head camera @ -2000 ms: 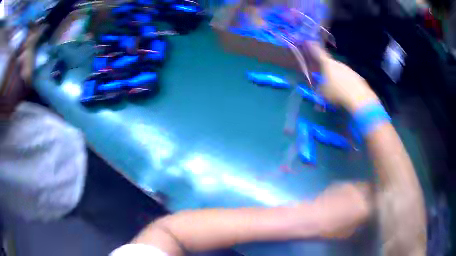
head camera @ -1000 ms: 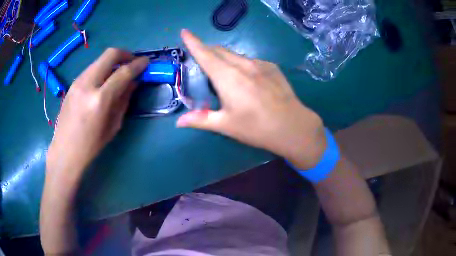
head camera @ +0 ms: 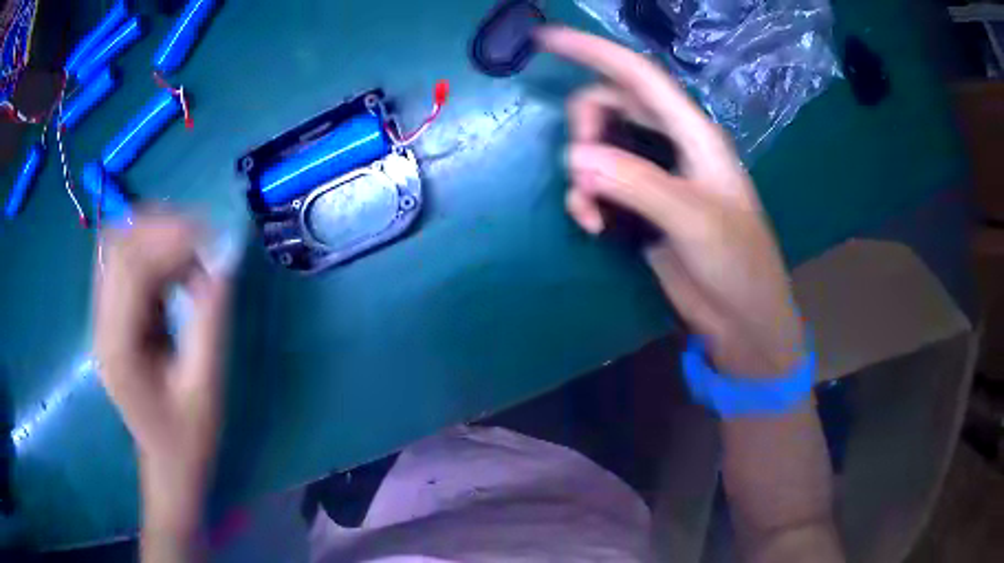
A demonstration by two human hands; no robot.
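Observation:
A black housing half (head camera: 413, 203) lies on the green table with its oval opening toward me. A blue battery (head camera: 327, 157) sits in its long bay, and its red and white lead (head camera: 422, 128) sticks out to the upper right with a red plug. My left hand (head camera: 165, 319) is blurred, left of the housing, fingers curled; a pale spot shows at its fingertips, too blurred to name. My right hand (head camera: 688, 203) is right of the housing, fingers curled around a dark part (head camera: 642, 143). Its index finger reaches the edge of a black oval part (head camera: 506, 42) on the table.
Several loose blue batteries (head camera: 141, 129) with thin leads lie at the far left, beside a box of wires (head camera: 17, 55). A crumpled clear bag (head camera: 760, 66) lies at the far right, with a small black part (head camera: 866, 68) beyond it. An open carton (head camera: 881, 313) stands near right.
Both hands have left the housing, the left toward the lower left and the right toward the upper right. The housing now lies tilted and uncovered, with the battery lead pointing up and right.

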